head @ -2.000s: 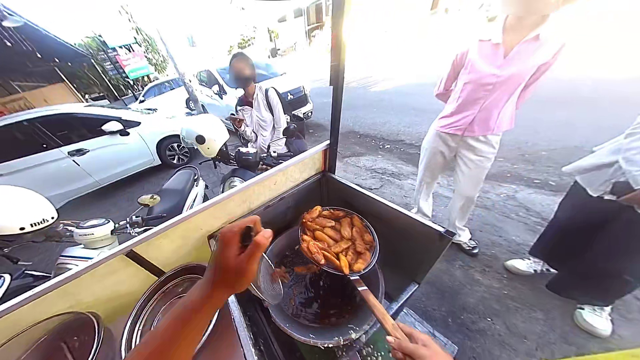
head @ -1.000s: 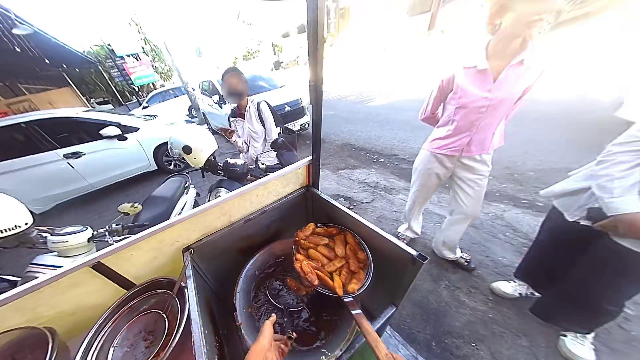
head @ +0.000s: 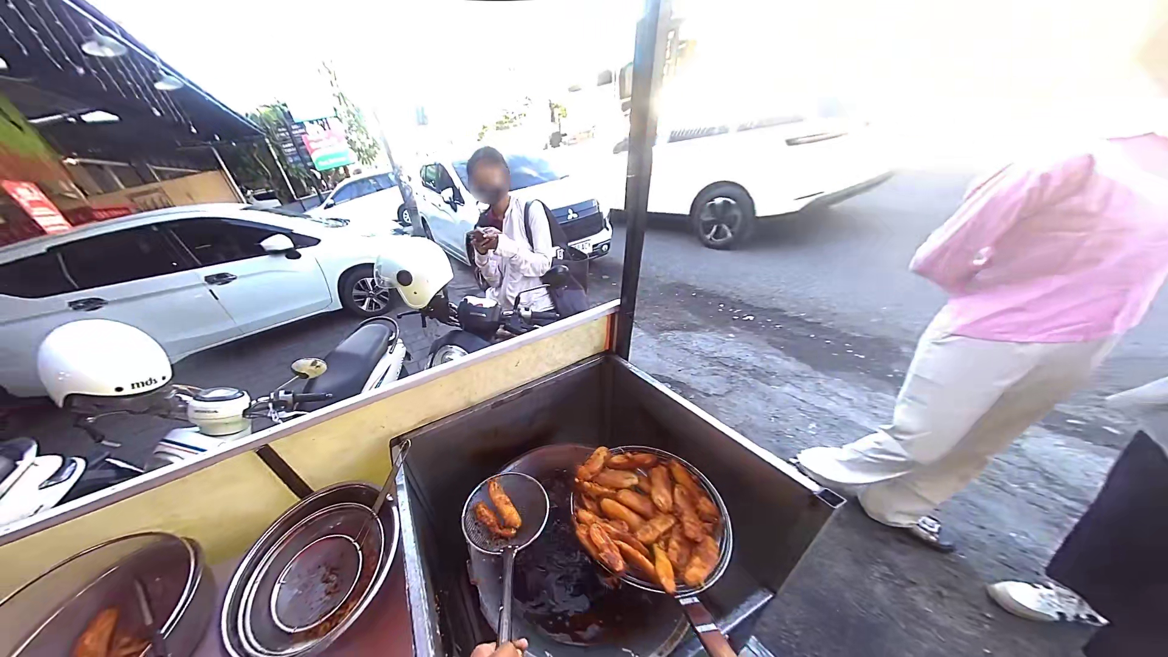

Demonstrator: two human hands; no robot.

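Observation:
My left hand (head: pixel 500 649), only partly visible at the bottom edge, grips the metal handle of a small wire skimmer (head: pixel 508 547). A few browned fried pieces (head: pixel 497 511) lie in its mesh, above the left side of a wok of dark oil (head: pixel 570 602). To its right, a larger round strainer (head: pixel 727 538) is heaped with fried pieces, which look like bananas (head: pixel 648 516), over the wok's right side. Its wooden handle (head: pixel 704 630) runs out of the frame at the bottom. My right hand is out of view.
Dark metal walls (head: pixel 730 456) enclose the wok. Metal basins (head: pixel 233 584) stand at left, one with a fried piece (head: pixel 96 634). Beyond are a post (head: pixel 641 182), parked motorbikes, cars, a person with a phone (head: pixel 525 246), and a person in pink (head: pixel 1049 246).
The small skimmer has come up from the oil with fried pieces in it, and my left hand is lower in view. My right hand, earlier on the wooden handle, has left view. A white vehicle has appeared.

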